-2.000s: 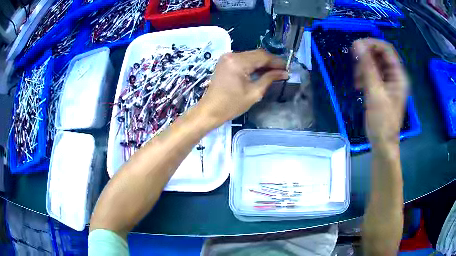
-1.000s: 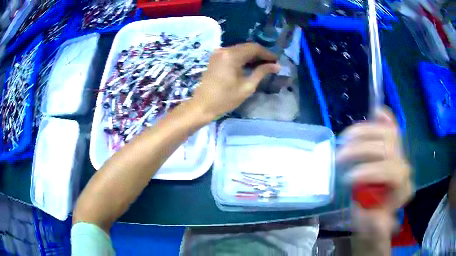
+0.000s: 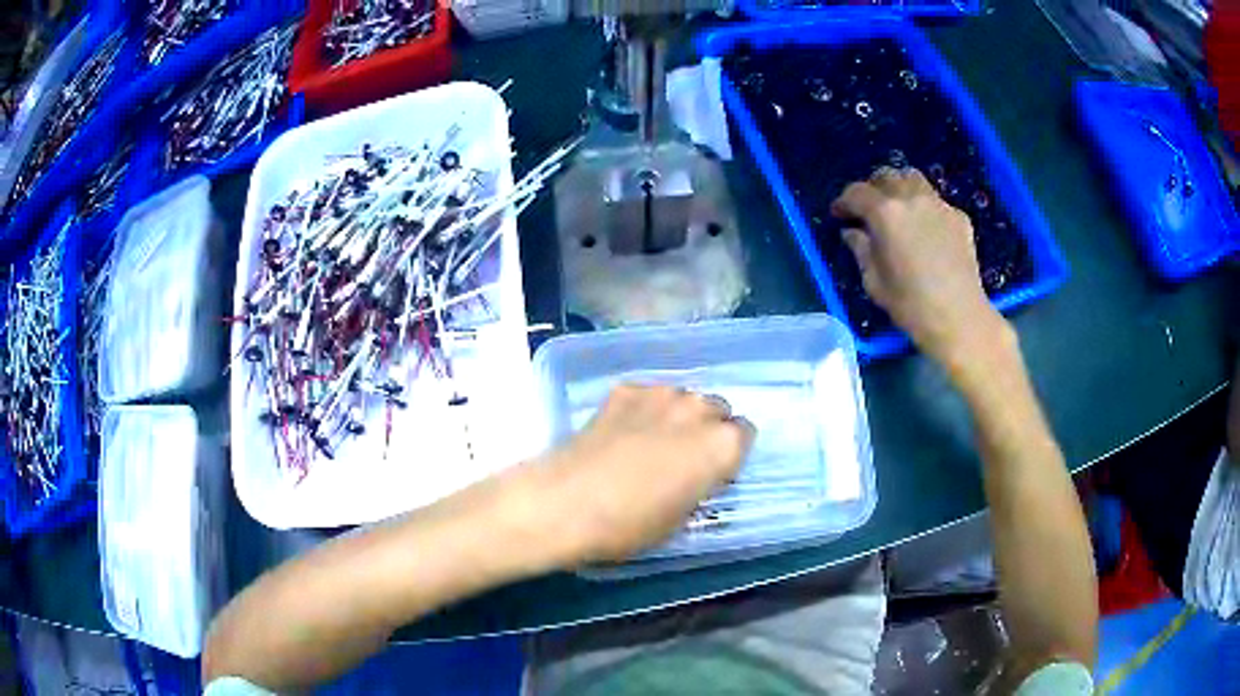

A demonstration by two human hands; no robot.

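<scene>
My left hand [image 3: 660, 469] is inside the clear tub [image 3: 830, 476], over the thin red-and-white pieces [image 3: 707, 514]; what its fingers hold is hidden. My right hand [image 3: 914, 245] reaches into the large blue tray [image 3: 1013, 204], its fingertips among small dark rings [image 3: 820, 93]; I cannot tell if it holds one. The press fixture [image 3: 647, 211] is a grey metal block with a dark slot, on a pale base behind the tub. No piece shows in it. Joined pieces [image 3: 367, 292] with dark round ends are heaped in the white tray [image 3: 510, 408].
Two lidded tubs [image 3: 152, 524] stand at the left. Blue bins [image 3: 68, 394] of thin pieces line the far left and back. A red bin [image 3: 442, 57] is behind the white tray. A smaller blue bin [image 3: 1156, 238] is at the right. A pale scrap [image 3: 700, 109] lies beside the press.
My left hand has moved from the press down into the clear tub. My right hand has let go of the red-knobbed lever and moved into the blue tray. The view has shifted.
</scene>
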